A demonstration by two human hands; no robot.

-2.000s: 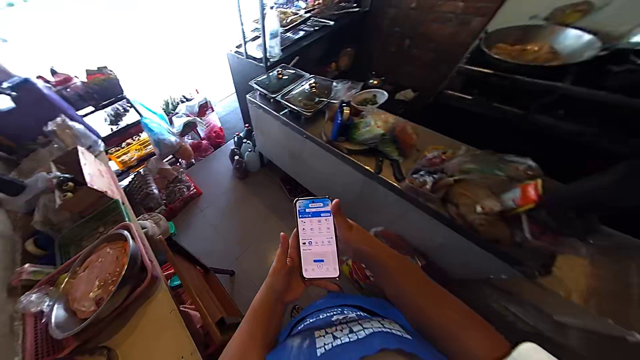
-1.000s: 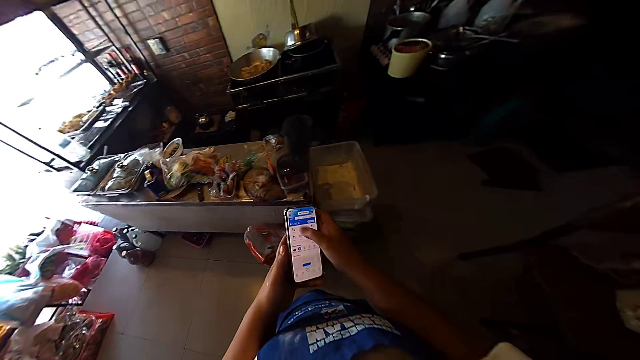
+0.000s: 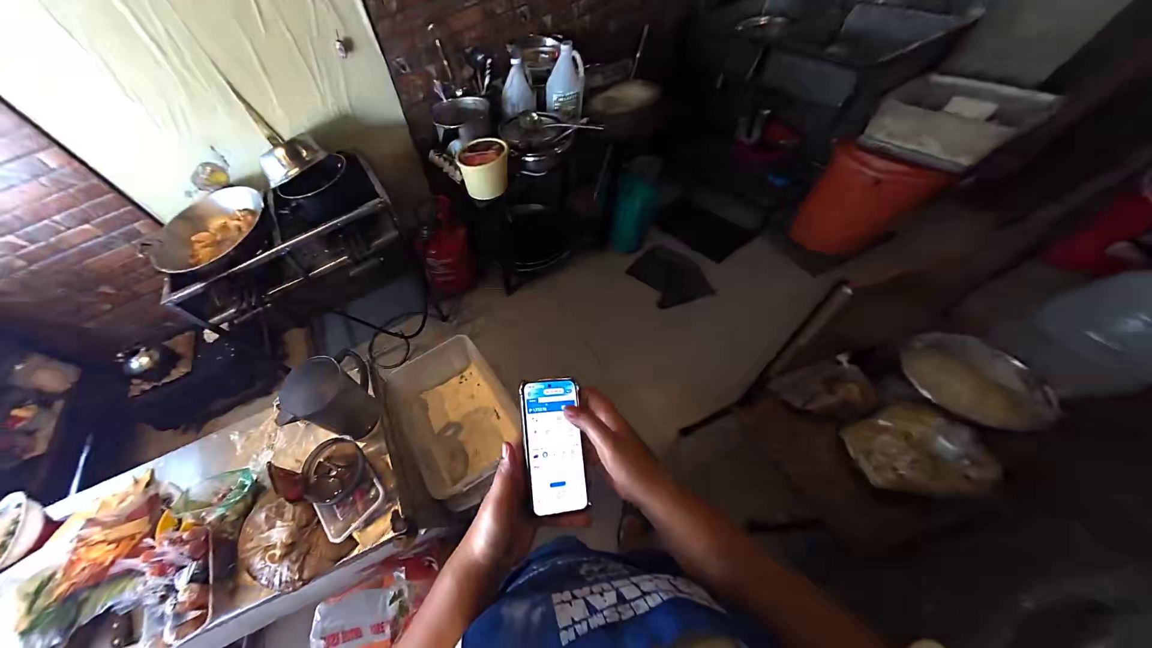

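Observation:
A smartphone (image 3: 555, 450) with a lit white and blue screen stands upright in front of my body, at the lower middle of the view. My left hand (image 3: 504, 508) grips its left side and lower end, with the thumb along the edge. On the other side, my right hand (image 3: 612, 436) is at the upper right edge, a finger or thumb reaching over the screen near its top. Part of the fingers behind the phone is hidden. Just left of the phone lies a clear plastic tub (image 3: 454, 423) with a yellowish bottom.
A counter at lower left holds a dark pitcher (image 3: 328, 396) and bagged vegetables (image 3: 112, 549). Behind are a wok of food (image 3: 211, 236) on a stove, a red gas cylinder (image 3: 445, 256) and an orange bin (image 3: 864, 198). Bagged goods (image 3: 920, 448) lie at right.
The view has swung far to the right, from the counter and baskets to the stove and the floor beyond. Both hands still hold the phone in front of the body.

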